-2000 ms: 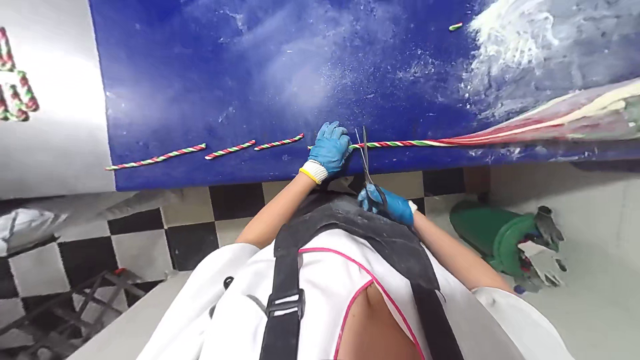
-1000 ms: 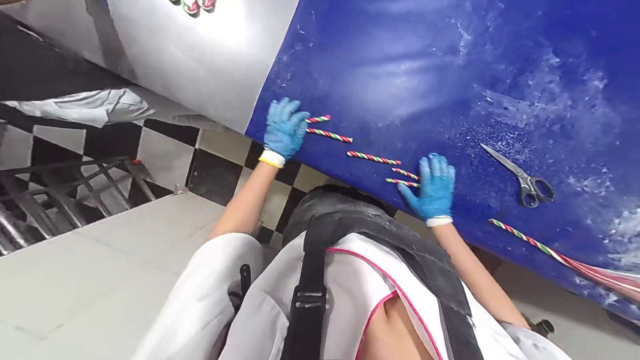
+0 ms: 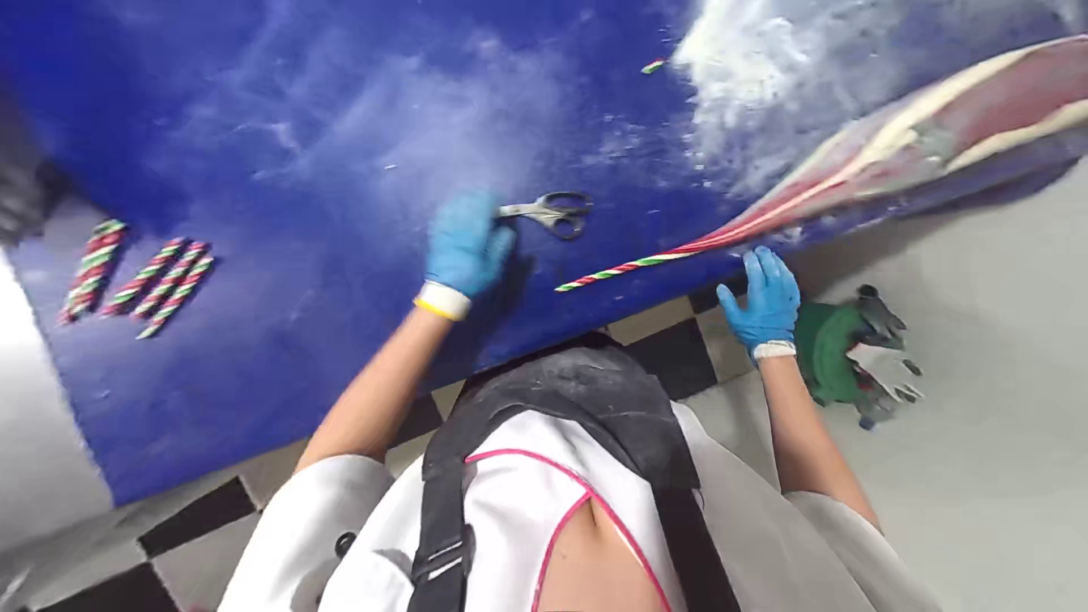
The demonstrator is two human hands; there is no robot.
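Scissors (image 3: 548,211) lie on the blue table, handles to the right, with their blades beside or under my left hand (image 3: 467,246), which wears a blue glove. Whether its fingers grip anything is blurred. My right hand (image 3: 765,302), gloved in blue too, is at the table's front edge, just below the candy rope, fingers apart and holding nothing. The twisted red, white and green end of the candy rope (image 3: 633,265) points left between my hands and widens to the right into a thick striped candy mass (image 3: 943,140). Several twisted candy sticks (image 3: 174,285) lie side by side at the left.
The blue table surface (image 3: 340,340) bears white powder (image 3: 756,76) at the upper right. A small candy scrap (image 3: 654,65) lies near it. A metal surface (image 3: 42,425) adjoins at the left. Past the front edge, a green container (image 3: 829,353) with dark and white things stands on the right.
One second ago the short sticks lay near my hands; now they are grouped at the left. My left hand has come to the scissors, and my right hand has moved to beside the candy rope. The view has shifted.
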